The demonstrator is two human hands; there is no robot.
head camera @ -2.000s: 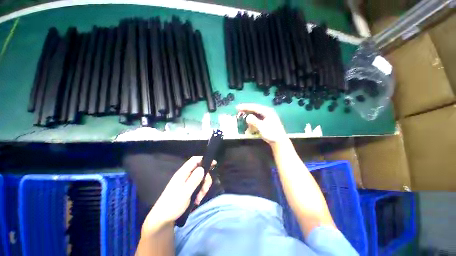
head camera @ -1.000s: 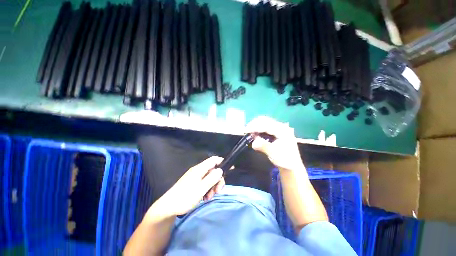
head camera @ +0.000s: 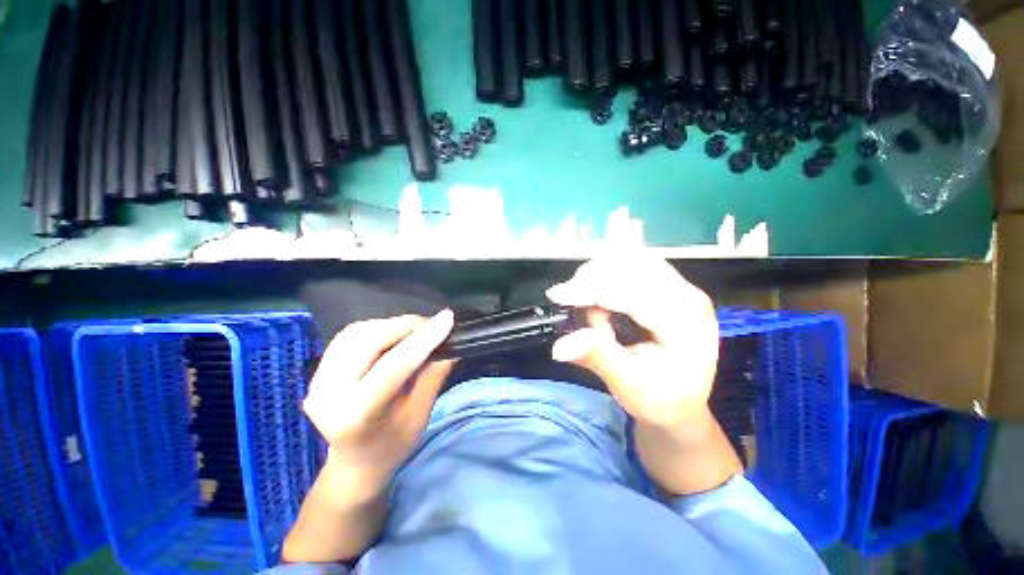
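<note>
A black tube is held nearly level over the lap, below the bench edge. My left hand is closed around its left part. My right hand has its thumb and fingers at the tube's right end, around a small dark piece at the mouth; whether that piece is seated cannot be told. Loose round black end caps lie in a scattered pile on the bench below the right-hand tubes, and several more lie near the left-hand row.
Black tubes lie in a left row and a right row on the green bench. A clear bag sits at the right end. Blue crates stand below left and right. Brown cartons are at right.
The tube has turned from steep to nearly level. My right hand has come from the bench edge to the tube's end. The view has shifted, with the bench items higher in the picture.
</note>
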